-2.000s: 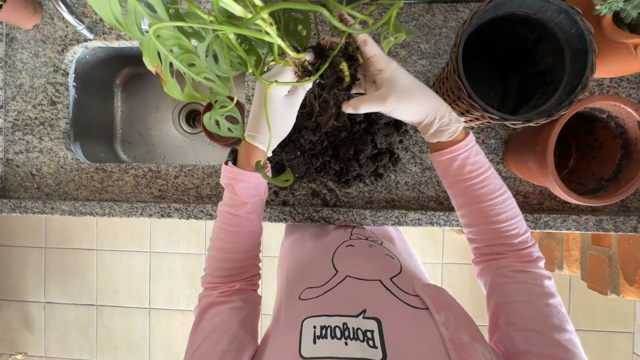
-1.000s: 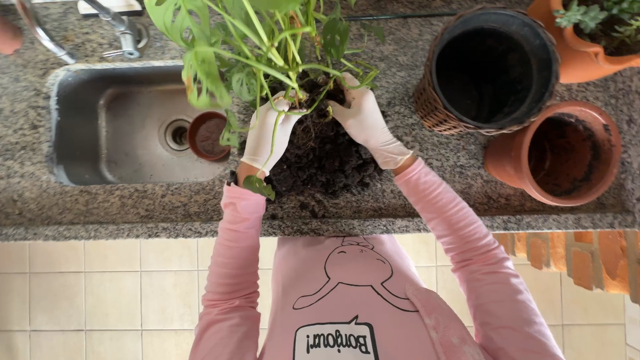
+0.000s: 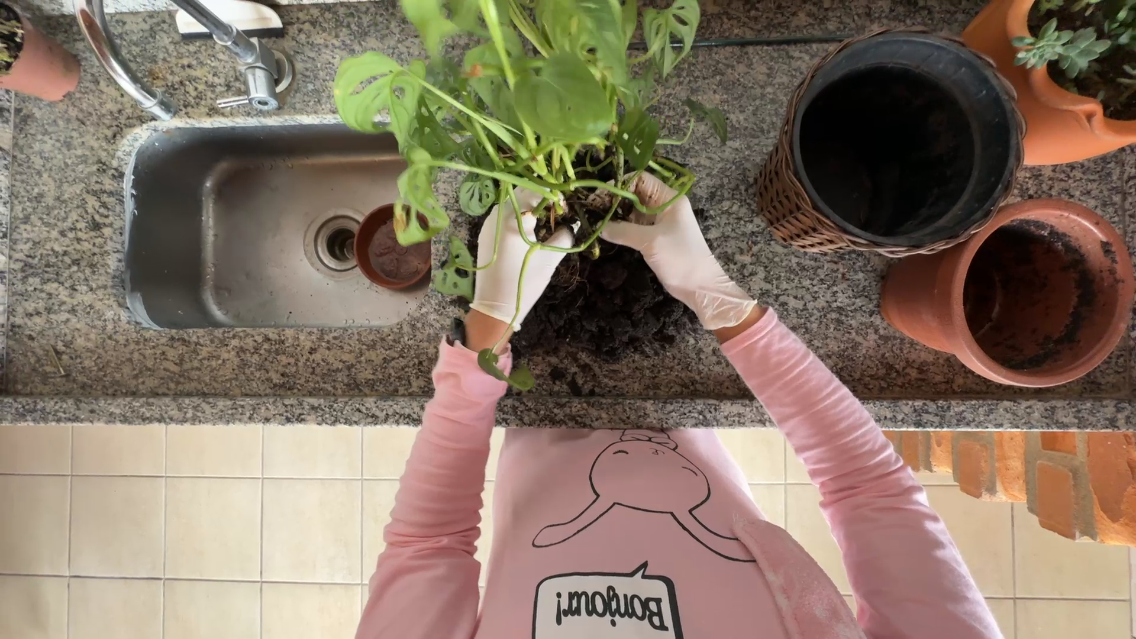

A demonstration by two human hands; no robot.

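A leafy plant with split, holed leaves (image 3: 564,98) stands over a heap of dark potting soil (image 3: 612,306) on the granite counter. My left hand (image 3: 522,257), in a white glove, grips the root ball (image 3: 581,213) at its left side, with a trailing stem across the wrist. From the right, my right hand (image 3: 666,240), gloved too, holds the same root ball, its fingertips partly hidden by stems and roots. Loose soil lies just below both hands. A black plastic pot in a wicker basket (image 3: 772,195) and a soiled terracotta-coloured pot (image 3: 923,293) are to the right.
On the left is a steel sink (image 3: 266,240) with a small brown pot (image 3: 393,248) beside its drain. A chrome faucet (image 3: 257,75) rises behind it. An orange planter with succulents (image 3: 994,35) occupies the back right, and another small pot (image 3: 40,62) the back left corner.
The plant stands more upright over the soil heap than two seconds ago, when it leaned left over the sink. Both hands have stayed at its roots. The view has shifted somewhat.
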